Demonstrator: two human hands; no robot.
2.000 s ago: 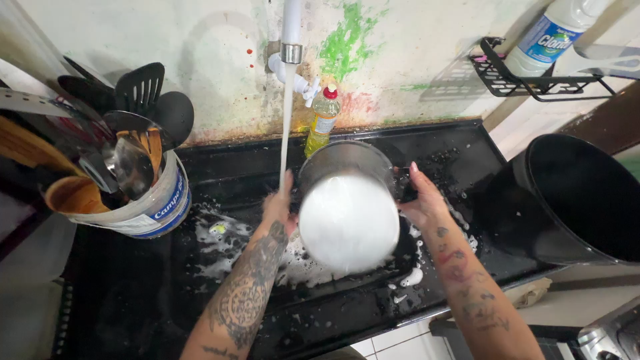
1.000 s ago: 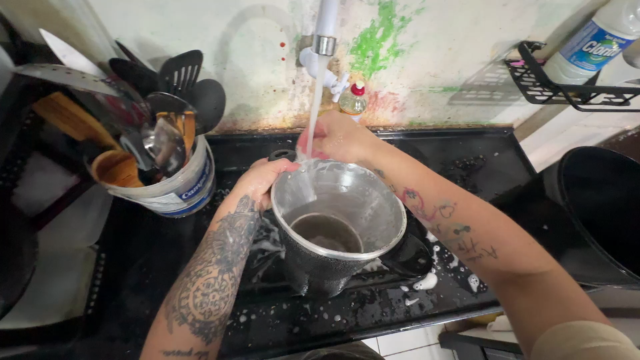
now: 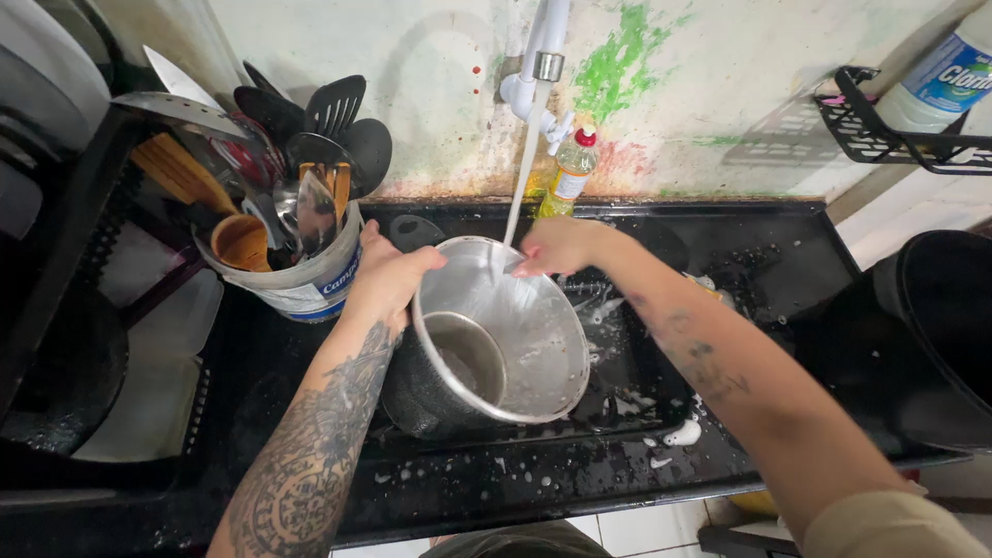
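Note:
A metal pot [image 3: 535,341] is tilted in the black sink, its mouth facing up toward me and its outside dark and speckled. Water runs into it from a white plastic faucet [image 3: 540,85]. My left hand [image 3: 391,279] grips the pot's left side near the rim, thumb on the edge. At the far rim is my right hand [image 3: 566,246], fingers curled beside the water stream; whether it holds the rim is hard to tell. A black handle [image 3: 416,231] shows behind the pot. Behind my right hand stands a bottle of yellow liquid [image 3: 570,174] with a red cap.
To the left, a white bucket [image 3: 291,291] holds ladles, spatulas and wooden spoons. A dish rack [image 3: 85,232] stands at far left. Soap foam [image 3: 682,432] lies on the black counter. At right are a large black container [image 3: 949,333] and a wall shelf [image 3: 891,139] with a Clorox bottle [image 3: 942,81].
Two seconds ago the pot's pale, rounded surface faced me between both hands; now its open mouth does. Since one second ago the pot has tilted to the right under the water.

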